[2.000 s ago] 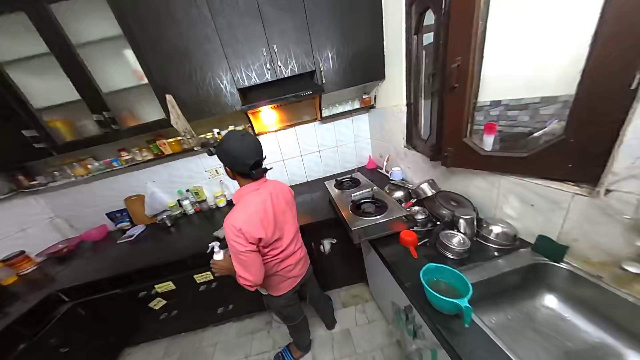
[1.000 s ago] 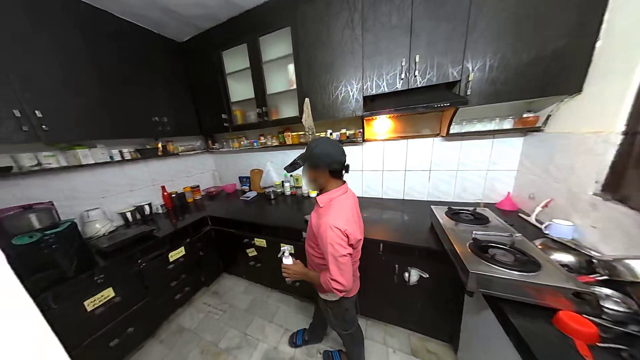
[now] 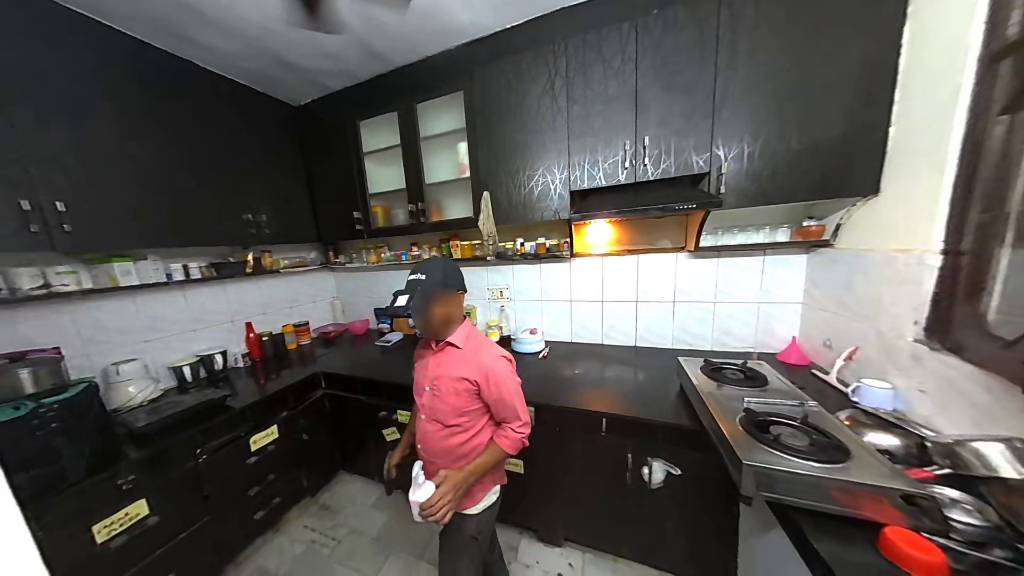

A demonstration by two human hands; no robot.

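Note:
Neither my left hand nor my right hand shows in the head view. A co-worker in a pink shirt and a dark cap stands in the middle of the kitchen. One of the co-worker's hands holds a white spray bottle; the other hangs low beside the drawers. Behind this person runs the black countertop. At the right stands a two-burner steel gas stove, with a pink funnel behind it.
A red plastic item and steel pans lie at the lower right. On the back counter stands a white-and-blue lidded container. A red bottle stands at the left. Black drawers line the left side. Overhead is a range hood.
The co-worker has turned toward the camera, the spray bottle still in hand. The view has swung left and up, and the sink and teal colander seen two seconds ago are out of frame.

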